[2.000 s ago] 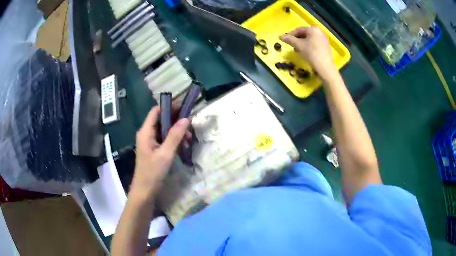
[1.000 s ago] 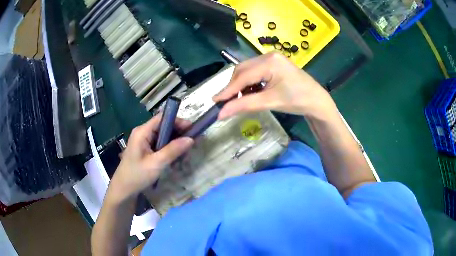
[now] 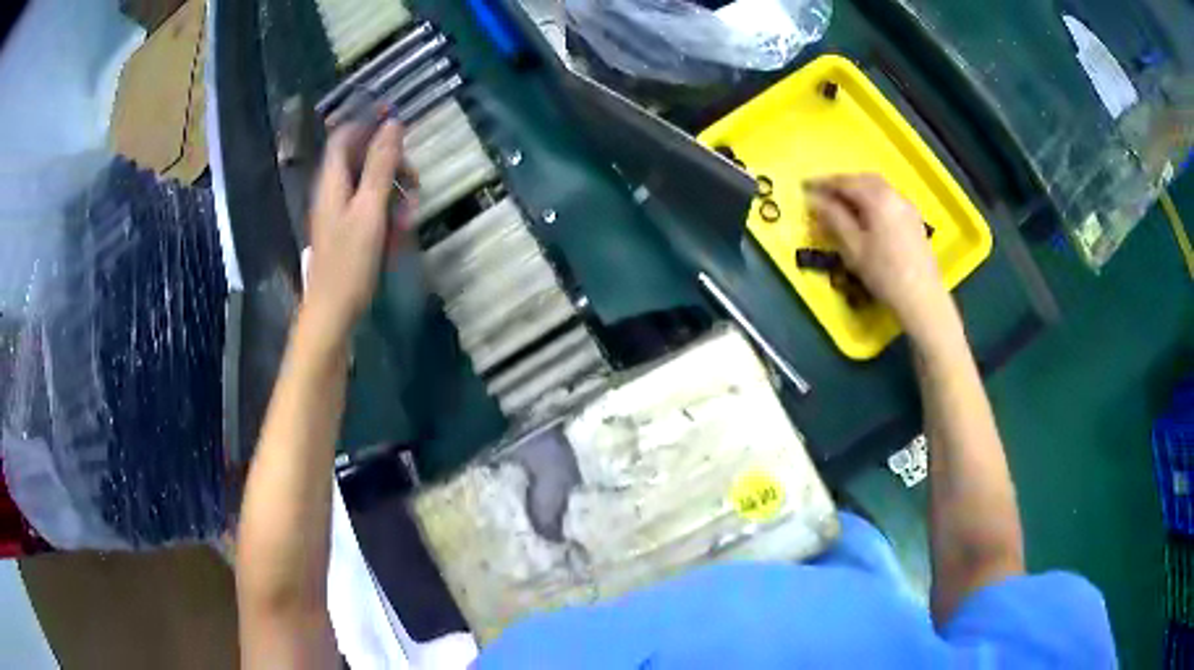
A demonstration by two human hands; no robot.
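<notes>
Several dark tubes (image 3: 416, 68) lie across the slat conveyor (image 3: 491, 282) at the upper left. My left hand (image 3: 354, 210) is blurred beside the conveyor's left edge, its fingertips just below the tubes' left ends. Its fingers look apart and no tube shows in it. My right hand (image 3: 884, 242) is over the yellow tray (image 3: 949, 216), fingers bent down among small black rings (image 3: 769, 210). The fingertips are too blurred to tell whether they hold a ring. Part of the rings is hidden under this hand.
The worn off-white cover (image 3: 655, 458) with a yellow sticker is in front of me. A thin metal rod (image 3: 756, 334) lies between cover and tray. Dark side guards (image 3: 642, 124) flank the conveyor. A plastic bag of dark tubes (image 3: 125, 353) is at left, a clear bag (image 3: 701, 33) behind the tray.
My left hand has moved from above the cover up to the conveyor and no longer shows the tubes it held. My right hand has moved from the tubes back to the tray. The view has shifted.
</notes>
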